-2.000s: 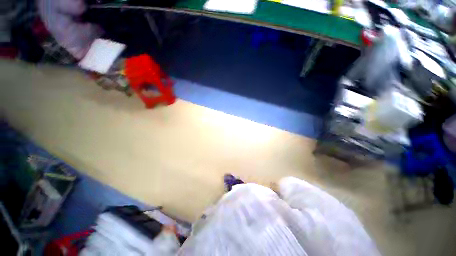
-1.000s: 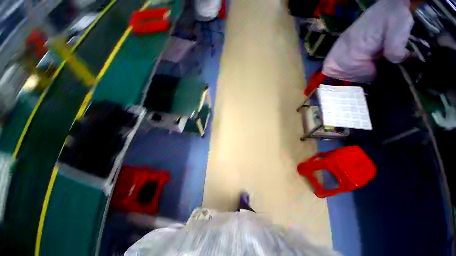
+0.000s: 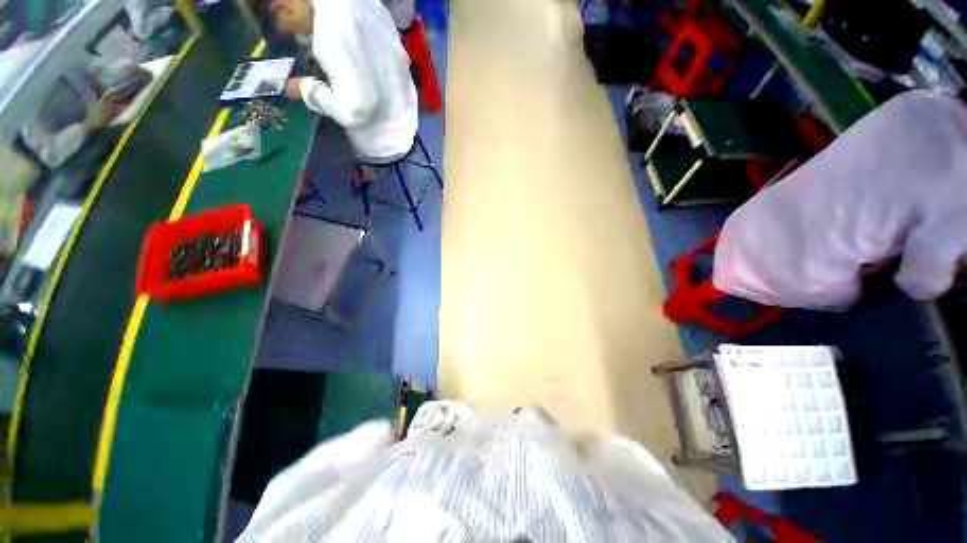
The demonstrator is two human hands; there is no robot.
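No hand of mine shows; only my white striped smock (image 3: pixel 477 483) is at the bottom edge, with both sleeves running out of the picture. Nearest on the left, a red tray (image 3: pixel 201 255) with rows of small dark parts lies on the green bench (image 3: pixel 170 371). Nearest on the right, a white tray with a grid of cells (image 3: pixel 787 416) lies on a small metal-framed stand. No hand touches either tray.
The beige aisle (image 3: pixel 520 212) runs ahead between blue strips. A person in white (image 3: pixel 366 80) sits at the left bench. A person in a pinkish smock (image 3: pixel 848 202) sits on a red stool at right. A green-topped stand (image 3: pixel 732 133) is farther ahead.
The view turned to face along the aisle, then moved forward. The pink-smocked person and white tray are nearer. The red tray and seated person in white now show clearly at left.
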